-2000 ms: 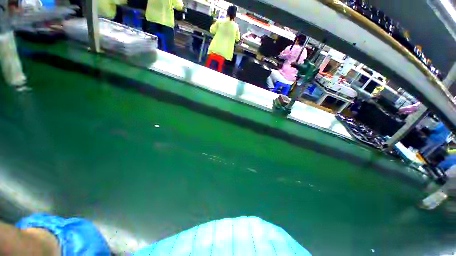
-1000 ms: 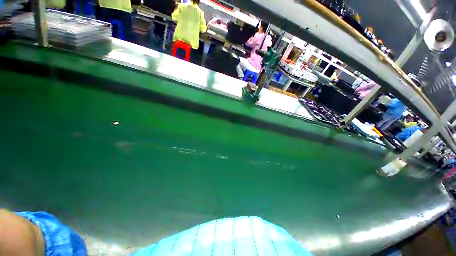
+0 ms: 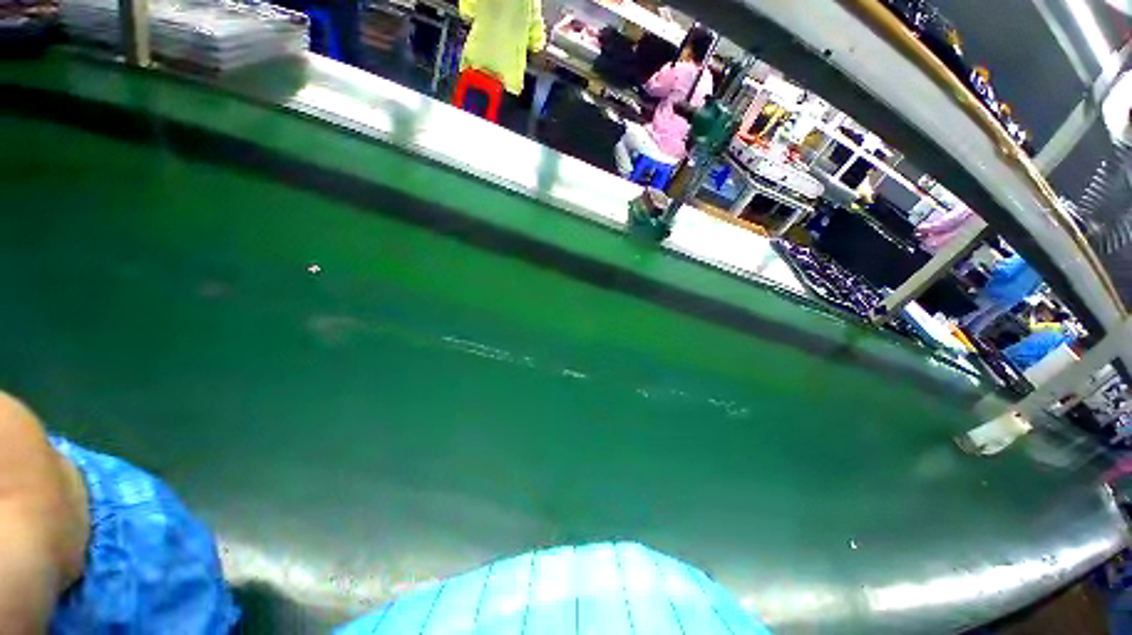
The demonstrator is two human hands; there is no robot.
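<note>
A wide green conveyor belt (image 3: 497,372) fills most of the view, with white scuffs along its middle and a small white speck (image 3: 314,269) at left. My left hand (image 3: 35,521) is cut off by the left edge at the lower left; bare skin shows beside a gathered bright blue cuff (image 3: 143,546). Its fingers are out of the picture, so its grip cannot be told. My right hand is not in view. The light blue lined smock (image 3: 559,595) shows at the bottom middle.
A long white ledge (image 3: 459,137) runs beyond the belt, with pale stacked trays (image 3: 230,31) at left, a green upright fixture (image 3: 651,211) and a black parts tray (image 3: 826,279). A pale overhead beam (image 3: 956,149) crosses the upper right. People in yellow, pink and blue smocks are behind.
The view has swung right since the first frame, then slightly back left and down. The bare skin and blue cuff at lower left now show higher and larger.
</note>
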